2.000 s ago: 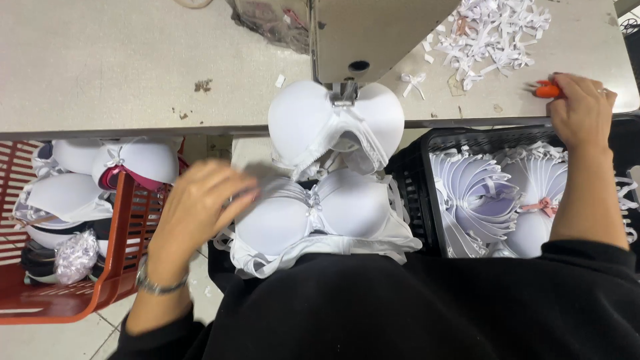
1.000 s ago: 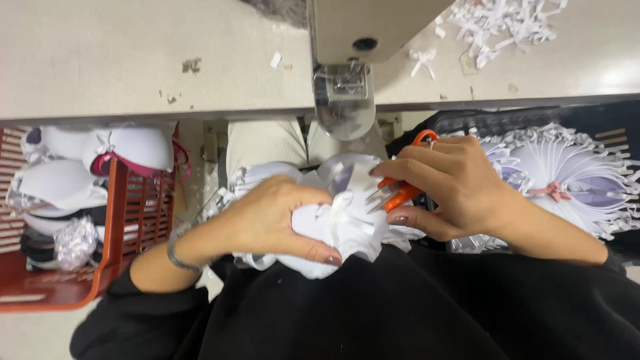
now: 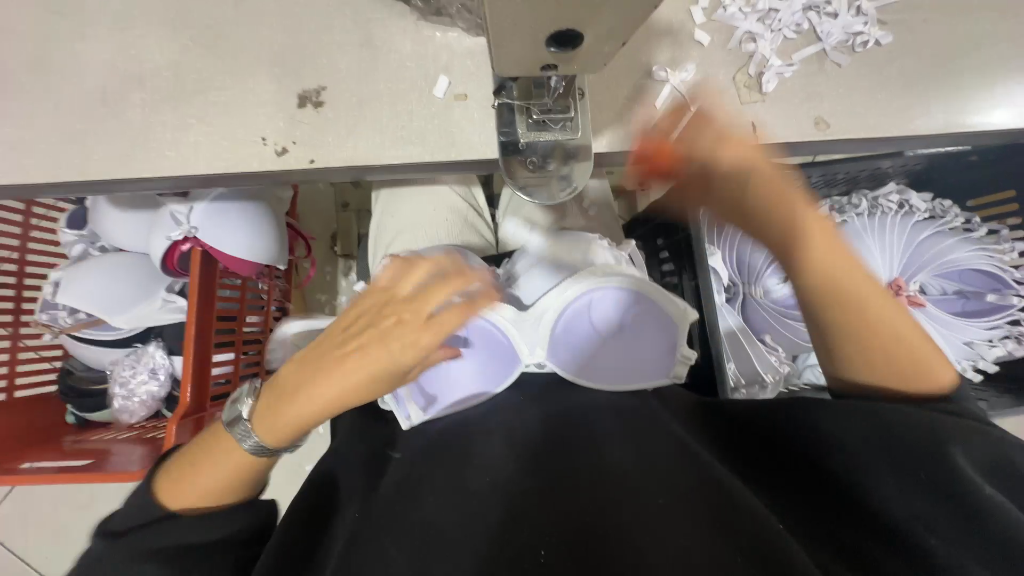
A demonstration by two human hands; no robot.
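Note:
A white bra [image 3: 612, 336] lies on my lap with its lilac inner cups facing up, over other white bra parts. My left hand [image 3: 400, 320], a metal watch at its wrist, is over the left cup; motion blur hides whether its fingers grip it. Near the table edge, right of the sewing machine's presser foot [image 3: 552, 116], my right hand [image 3: 704, 160] is blurred by motion, with orange-handled thread snips [image 3: 658, 158] in it. Just above that hand a white ribbon bow [image 3: 674, 76] lies on the table.
Many white bows [image 3: 800, 32] are heaped on the sewing table [image 3: 200, 88]. A red plastic crate [image 3: 196, 352] with bras and a plastic-wrapped bundle [image 3: 140, 382] stands at the left. At the right is a black crate [image 3: 708, 320] with stacked bras [image 3: 920, 264].
The bra that both hands were at now lies spread on my lap, inner side up. My right hand has moved away from it, up towards the table with the orange snips.

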